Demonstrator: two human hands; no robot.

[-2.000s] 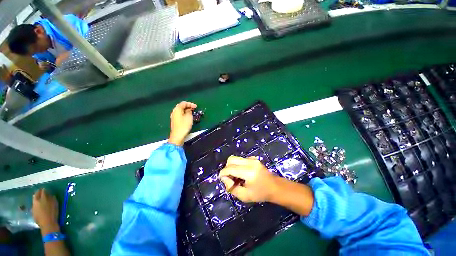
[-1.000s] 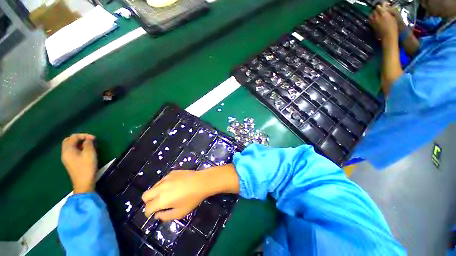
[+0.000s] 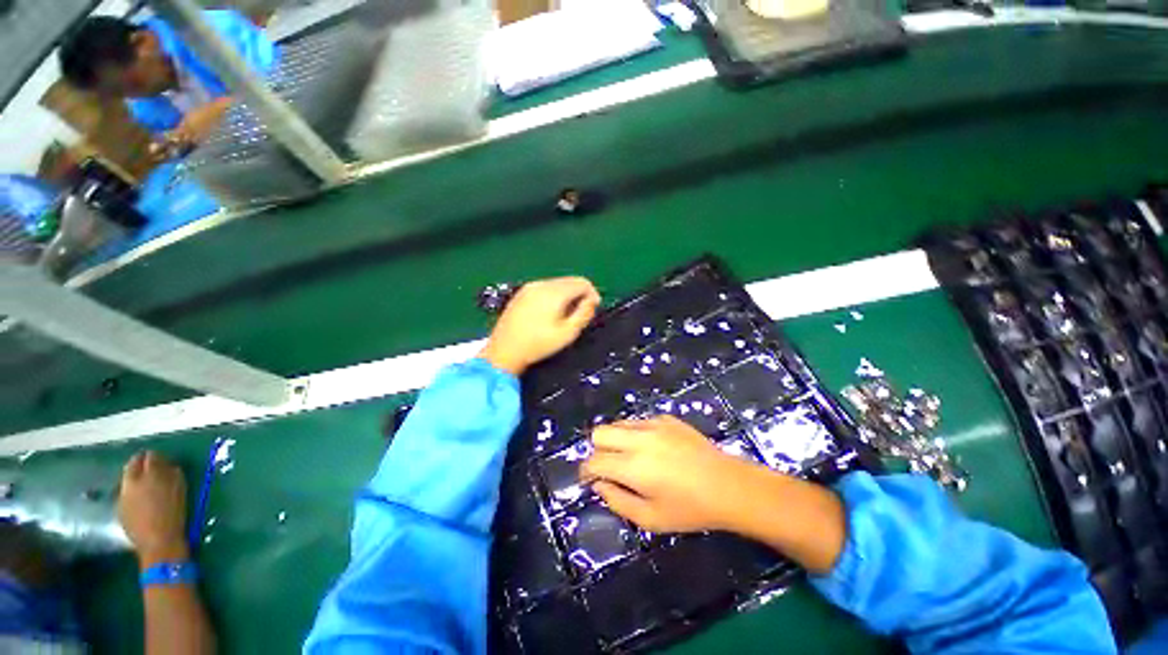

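A black pocketed tray (image 3: 692, 576) lies tilted on the green surface, with tiny bright bits in its pockets. My left hand (image 3: 544, 320) is at the tray's upper left edge with its fingers curled; whether it holds something cannot be told. My right hand (image 3: 653, 473) is over the middle of the tray, its fingertips low and close together; anything between them is too small to see. A small dark cluster of parts (image 3: 497, 297) lies on the green belt just left of my left hand. A loose heap of silvery parts (image 3: 903, 422) lies right of the tray.
Another black tray (image 3: 1070, 384) with shiny parts is at the right. A dark small piece (image 3: 569, 201) sits on the belt. A white rail (image 3: 852, 280) runs behind my tray. A neighbour's hand (image 3: 154, 505) and a blue stick (image 3: 202, 493) are at left. A person sits opposite.
The view swung right, then back left. My left hand has moved right, from beside the dark cluster to the tray's upper edge. My right hand remains over the tray.
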